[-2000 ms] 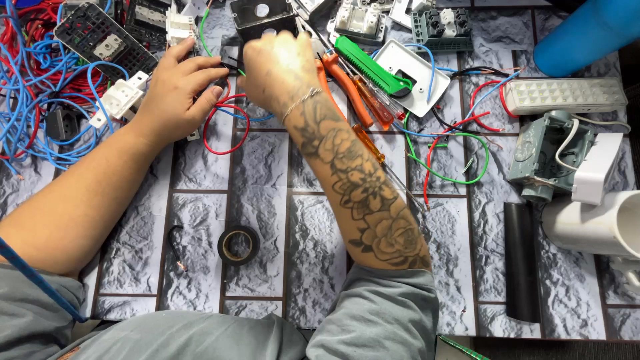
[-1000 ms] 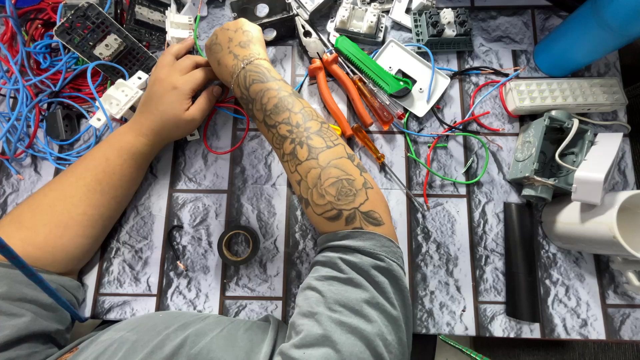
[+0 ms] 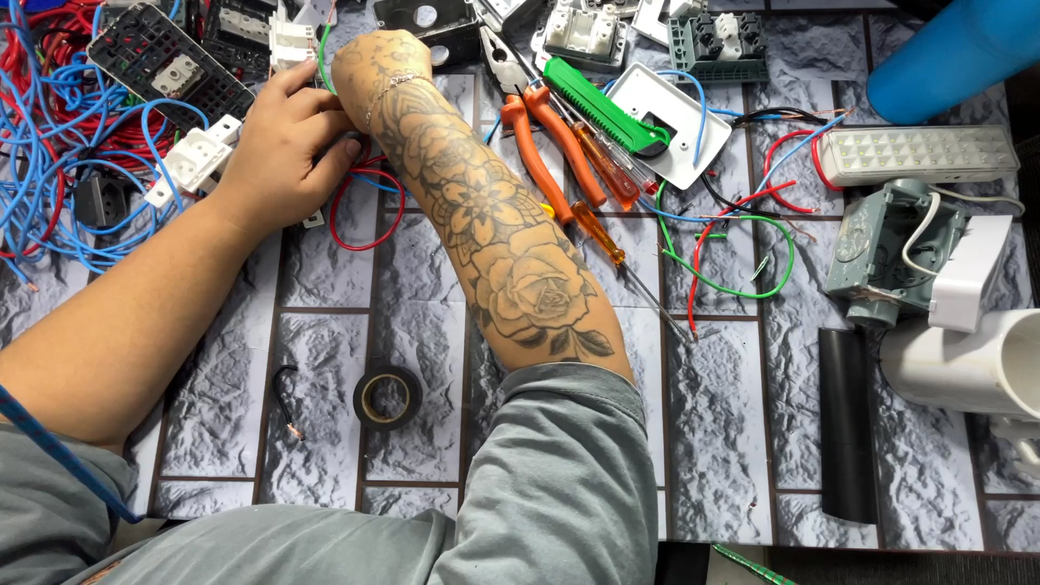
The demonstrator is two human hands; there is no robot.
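My left hand (image 3: pixel 284 150) lies at the upper left with its fingertips by a white electrical module (image 3: pixel 291 42); whether it grips anything is hidden. Close against it, my right hand (image 3: pixel 380 69) is curled beside a green wire (image 3: pixel 324 57) that rises to a bare copper end. Its fingertips are turned away, so its hold cannot be seen. A red wire loop (image 3: pixel 367 246) hangs below both hands. Just right of the right hand is a black metal box (image 3: pixel 447 31) with round holes. Orange-handled pliers (image 3: pixel 543 154) lie beside a green utility knife (image 3: pixel 600 106).
Tangled blue and red wires (image 3: pixel 73 162) and a black socket frame (image 3: pixel 166 65) fill the left. Black tape (image 3: pixel 387 397) lies nearer me. A screwdriver (image 3: pixel 601 236), a white cover plate (image 3: pixel 699 134), a grey box (image 3: pixel 881 244), an LED light (image 3: pixel 918 154) and a white pipe (image 3: pixel 967 361) are rightward.
My right hand has moved left from the black metal box to beside my left hand and the green wire. My left hand has stayed nearly in place.
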